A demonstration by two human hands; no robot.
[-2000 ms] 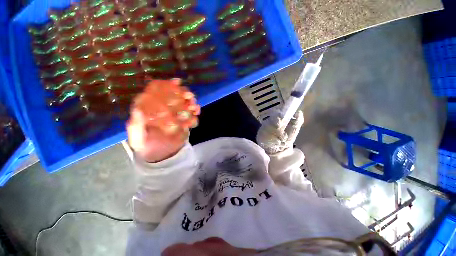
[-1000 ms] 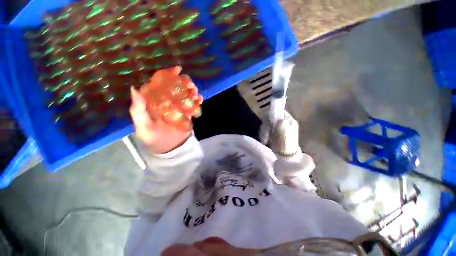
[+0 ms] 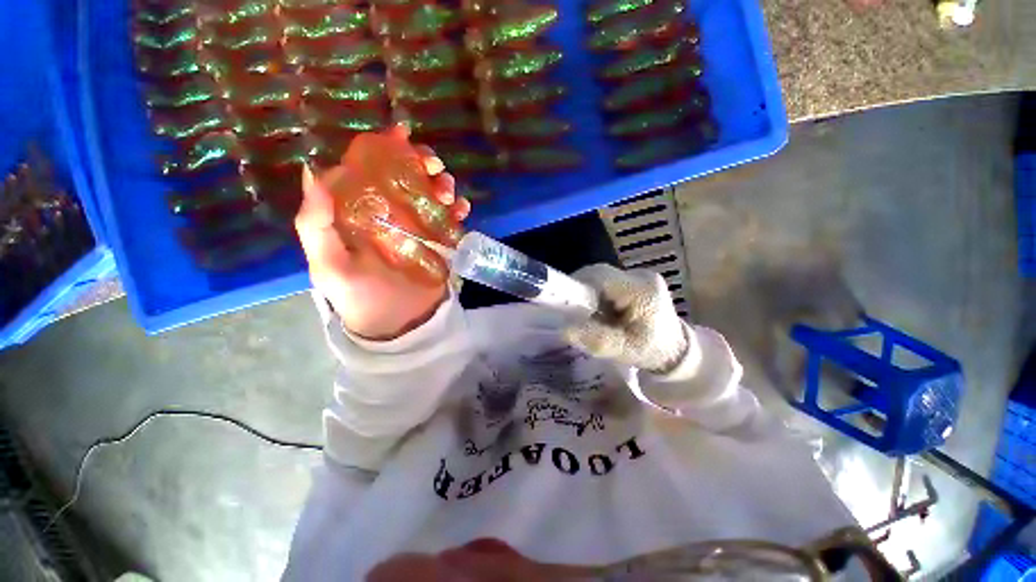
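Observation:
My bare left hand (image 3: 369, 273) holds a few soft lure bodies (image 3: 386, 193), amber-brown with some green shine, palm up over the near edge of the main blue tray (image 3: 233, 298). My gloved right hand (image 3: 636, 318) is closed around the plunger end of a large clear syringe (image 3: 506, 269). The syringe points left, and its thin needle lies over the lures in my left palm. Whether the tip is inside a lure I cannot tell. Overlapping rows of green-brown lures (image 3: 432, 57) fill much of the tray behind my hands.
A second blue tray (image 3: 97, 267) with dark pieces is at the left edge. The speckled bench (image 3: 875, 68) is at the upper right, with a small white and yellow item (image 3: 957, 14) on it. A blue stool (image 3: 880, 381) stands on the right, and a cable lies on the floor at left.
My right hand has turned the syringe from pointing up to pointing left and brought its needle to the lures in my left hand. The trays now appear further right in the view.

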